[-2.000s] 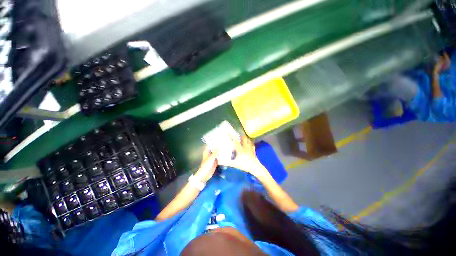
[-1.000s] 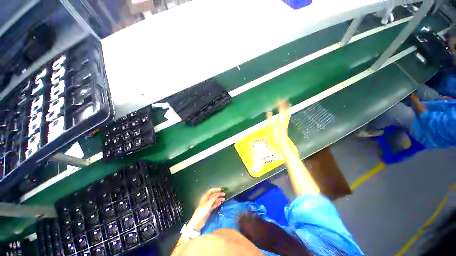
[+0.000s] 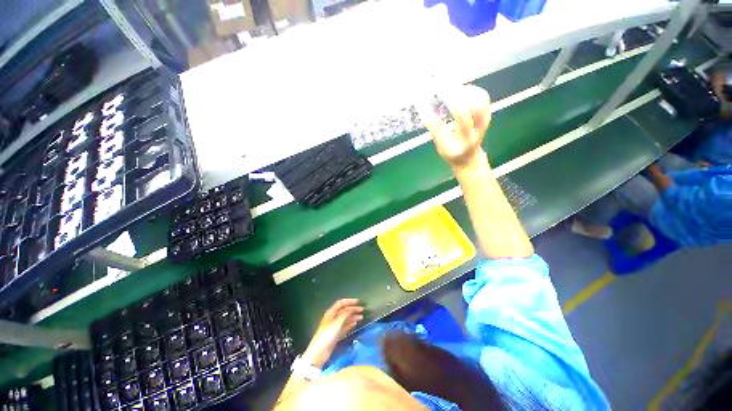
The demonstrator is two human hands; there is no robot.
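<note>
My right hand (image 3: 461, 132) is raised at the front edge of the white overhead shelf (image 3: 281, 88). It grips the right end of a clear sheet with a fine grid, a clear blister tray (image 3: 389, 127), in glare; whether the tray touches the shelf cannot be told. My left hand (image 3: 341, 317) is low at the near bench edge, empty, fingers loosely bent. The yellow plastic bin (image 3: 424, 247) sits on the bench between my hands, with a pale patch and small dark specks inside. Another clear blister tray (image 3: 518, 194) lies beyond the bin, partly behind my right forearm.
Stacked black trays (image 3: 172, 353) stand at left. Smaller black trays (image 3: 210, 221) (image 3: 325, 170) lie by the belt (image 3: 393, 183). A large black tray (image 3: 96, 172) is raised at upper left. Blue bins (image 3: 473, 14) are on the shelf. Another person's blue sleeve (image 3: 694, 201) is at right.
My right hand has moved from over the yellow bin up to the shelf edge, where the gridded clear tray now shows. The bin is uncovered. My left hand has barely moved.
</note>
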